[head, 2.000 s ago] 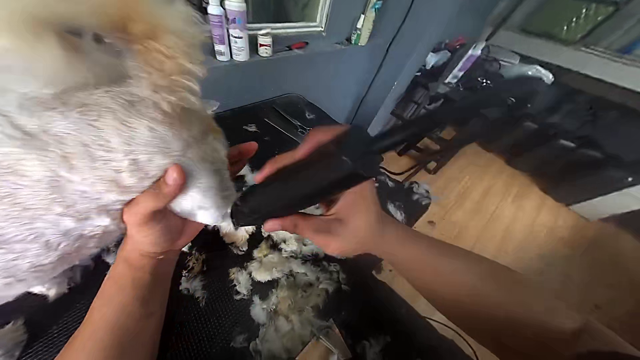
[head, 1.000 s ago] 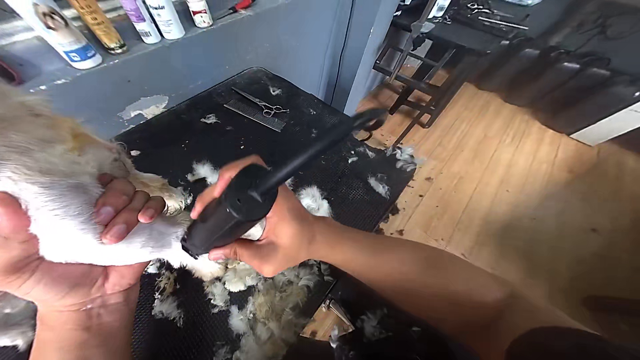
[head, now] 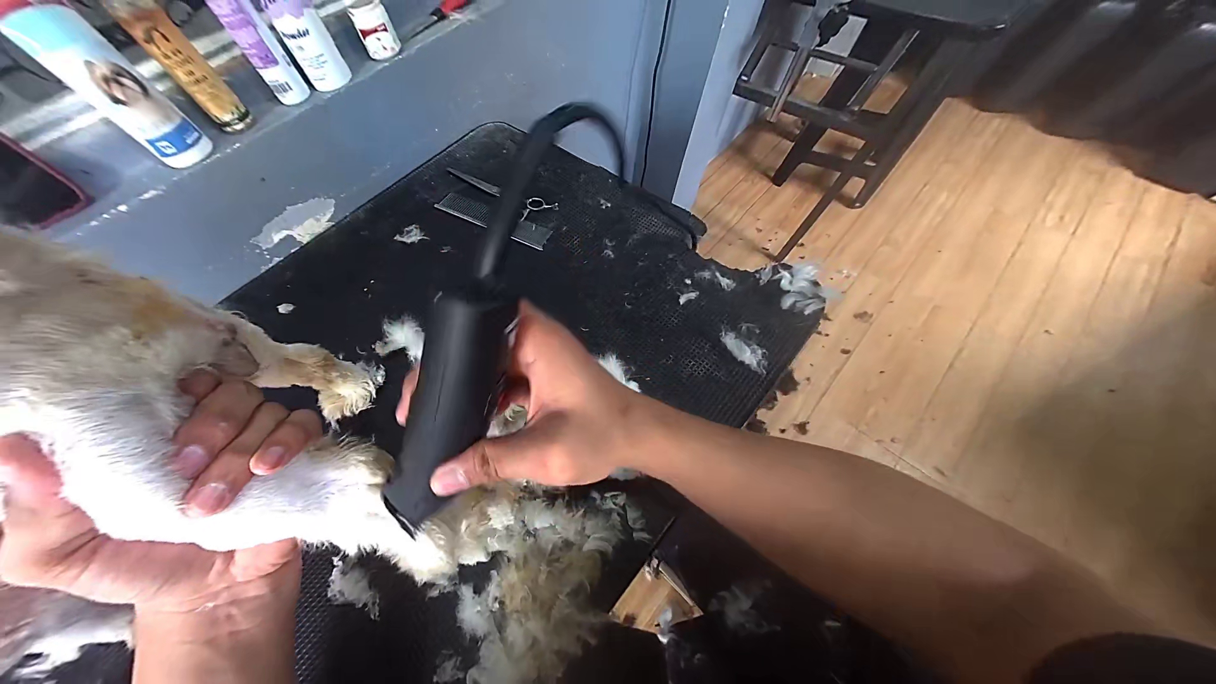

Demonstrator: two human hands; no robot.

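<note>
A dog with cream and white fur (head: 85, 380) is at the left on a black grooming table (head: 589, 247). My left hand (head: 161, 532) is wrapped around one of its legs, fingers over the top and palm beneath. My right hand (head: 551, 408) grips a black electric clipper (head: 451, 389) with a thick black cord or hose rising from its upper end. The clipper's head rests against the fur near the paw (head: 427, 551) of the held leg. Another paw (head: 347, 385) lies just behind. Clipped fur (head: 541, 570) is piled below my right hand.
Scissors (head: 537, 203) and a metal comb (head: 465, 207) lie toward the table's back. Bottles (head: 180, 71) stand on a ledge at upper left, near a dark red-edged object (head: 38, 185). Beyond the table are a wooden floor (head: 950, 332) and a dark wooden stool or stand (head: 836, 123).
The clipper has tilted more upright in my right hand, its head still at the paw. My left hand has kept the leg since one second ago; the view has turned since two seconds ago.
</note>
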